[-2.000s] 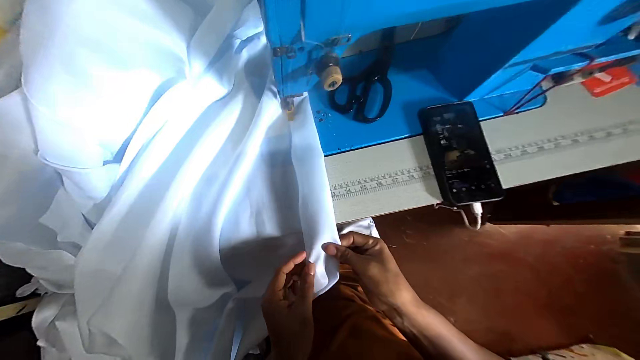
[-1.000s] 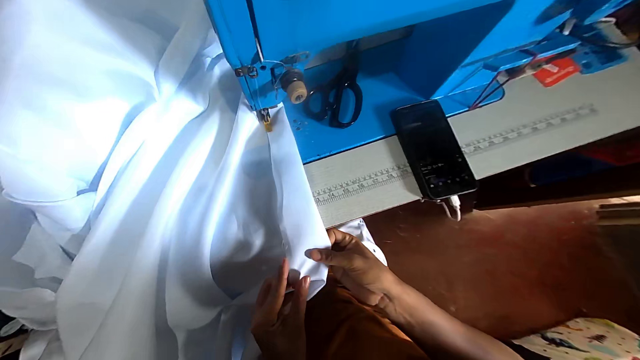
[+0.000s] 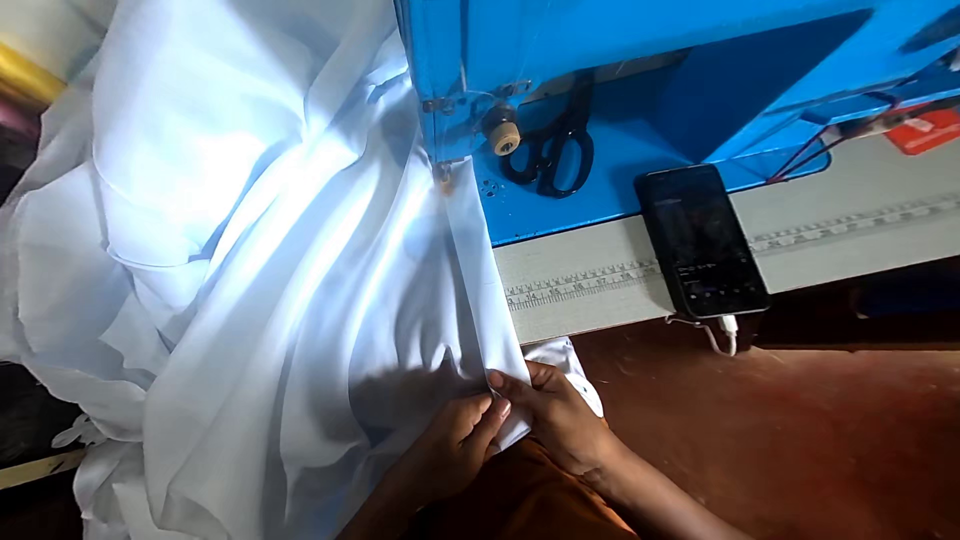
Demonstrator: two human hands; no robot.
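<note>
A large white fabric [image 3: 315, 285] lies in loose folds under and left of a blue sewing machine [image 3: 600, 45]. Its right edge is folded into a long band, and the far end of that band sits beneath the presser foot [image 3: 445, 176]. Close to the near end, my right hand [image 3: 559, 409] pinches the band between thumb and fingers. My left hand [image 3: 461, 442] grips the cloth just beside it, the two thumbs almost touching. Some of the fingers are hidden by the cloth.
Black-handled scissors [image 3: 551, 161] rest on the machine's blue bed. A smartphone [image 3: 701, 240] with a white cable lies across the table's printed ruler [image 3: 577, 285]. A red object [image 3: 924, 129] is at the far right. Reddish floor [image 3: 847, 427] shows below the table edge.
The left hand has come up beside the right thumb, where one second ago it was lower on the cloth. The view has shifted.
</note>
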